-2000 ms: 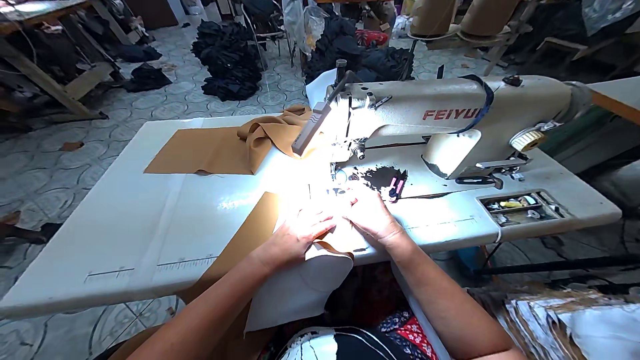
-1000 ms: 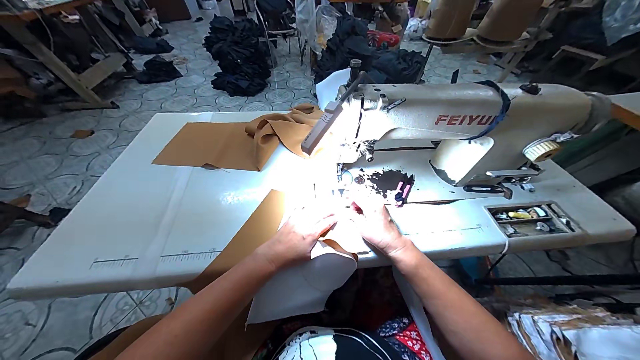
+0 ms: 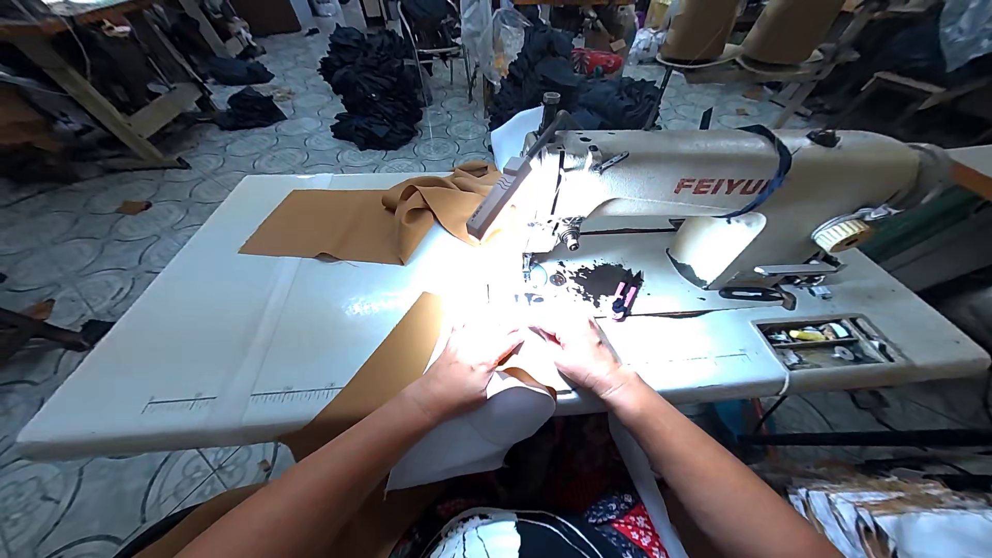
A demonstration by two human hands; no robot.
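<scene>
A white Feiyue-type industrial sewing machine (image 3: 697, 174) stands on a white table (image 3: 209, 310), its lamp glare washing out the needle area. Just in front of the needle, my left hand (image 3: 469, 360) and my right hand (image 3: 581, 353) hold the near edge of layered fabric between them. A tan fabric strip (image 3: 395, 364) runs beneath my left forearm and over the table's front edge. White fabric (image 3: 473, 434) hangs below my hands toward my lap. Another tan fabric piece (image 3: 333, 225), partly bunched, lies behind the needle area. Glare hides some fingertips.
Small pink-handled thread snips (image 3: 625, 298) lie right of the needle. A recessed tray (image 3: 825, 341) with small items sits at the table's right. Dark cloth piles (image 3: 372, 89) stand on the tiled floor (image 3: 232, 147) behind; stacked pale pieces (image 3: 891, 511) are at lower right.
</scene>
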